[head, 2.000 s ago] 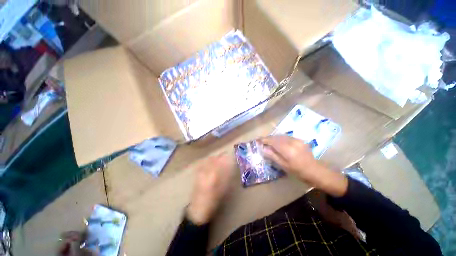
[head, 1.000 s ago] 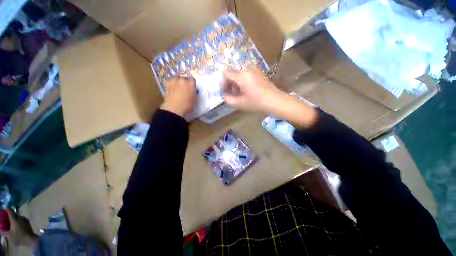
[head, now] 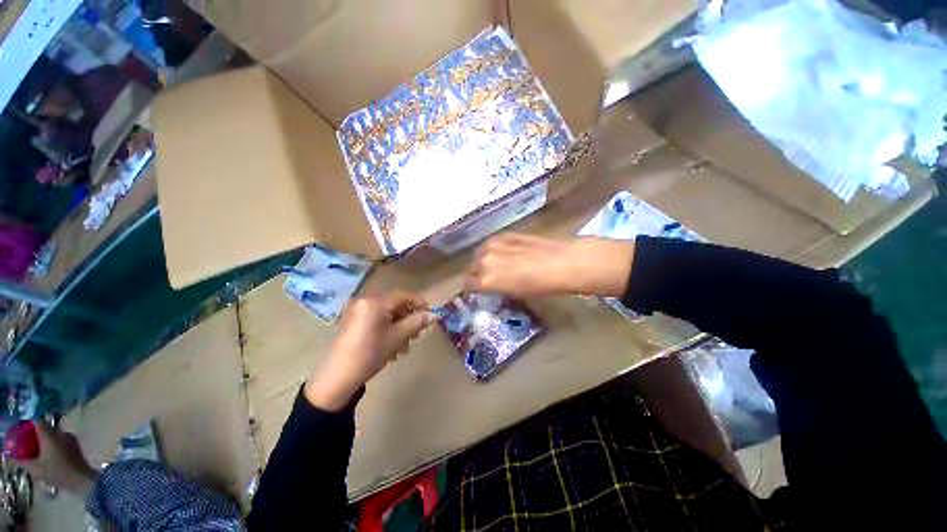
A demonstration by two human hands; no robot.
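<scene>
A shiny brown square plate (head: 492, 335) lies on the cardboard-covered bench in front of me, with short dark posts standing on it. My left hand (head: 376, 338) is at the plate's left corner, its fingertips pinching a small fitting (head: 435, 311). My right hand (head: 516, 266) is at the plate's far edge with its fingers curled together; whether it holds a part is hidden. The parts carton (head: 223, 177) stands open beyond, with rows of blue-silver and copper fittings (head: 519, 91) inside.
A larger white plate (head: 621, 216) lies at the right, partly under my right forearm. Another white plate (head: 328, 283) lies left of the carton's front. Crumpled white wrapping (head: 820, 88) is at the far right. A neighbour's hand (head: 60, 457) holds a red round thing (head: 21, 441) at lower left.
Both hands have come from the carton back to the brown plate. The left hand now pinches a small fitting. The neighbour's arm has shifted slightly at lower left.
</scene>
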